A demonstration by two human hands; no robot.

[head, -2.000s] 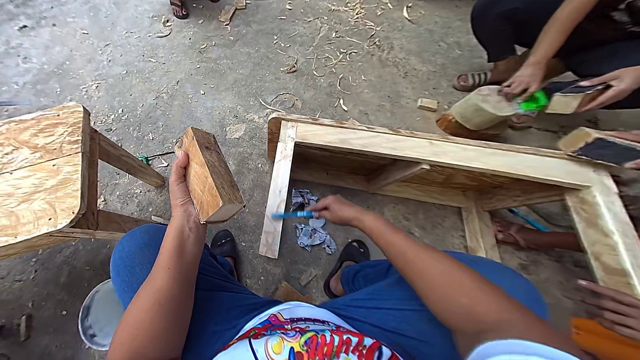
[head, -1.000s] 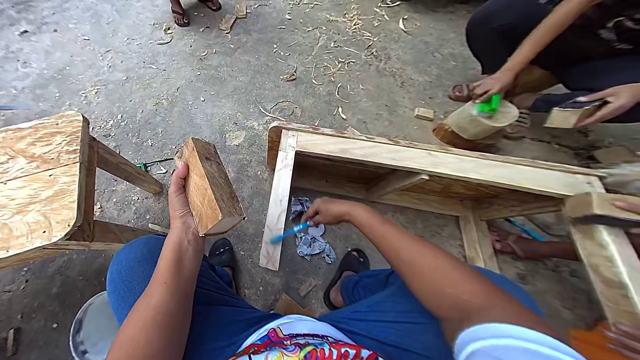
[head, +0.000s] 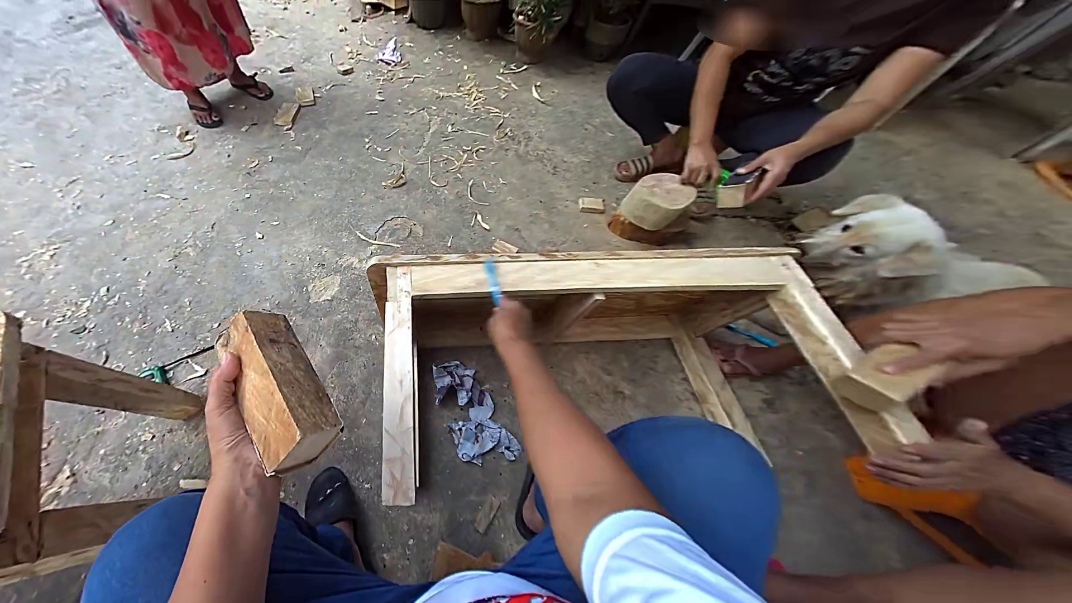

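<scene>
On the left, my left hand (head: 237, 423) grips a wooden block (head: 280, 389), thumb along its side, with a thin sheet wrapped at its edges. My right hand (head: 509, 325) holds a slim blue tool (head: 492, 282), possibly a brush or pen, over the long rail of a wooden bench frame (head: 586, 275) that lies on its side before me. The frame's near-left leg (head: 399, 394) points toward me. Crumpled printed paper (head: 477, 419) lies on the concrete inside the frame.
A wooden stool (head: 29, 435) stands at left. At right, a co-worker's hands press a block (head: 889, 375) on the frame's other leg. Another person squats beyond, by a wood stump (head: 659, 203). A white dog (head: 900, 247) is near the frame. Wood shavings litter the floor.
My right hand has moved from beside the near-left leg to the long rail, with the blue tool. The view has shifted, bringing a dog and a standing person's skirt into sight.
</scene>
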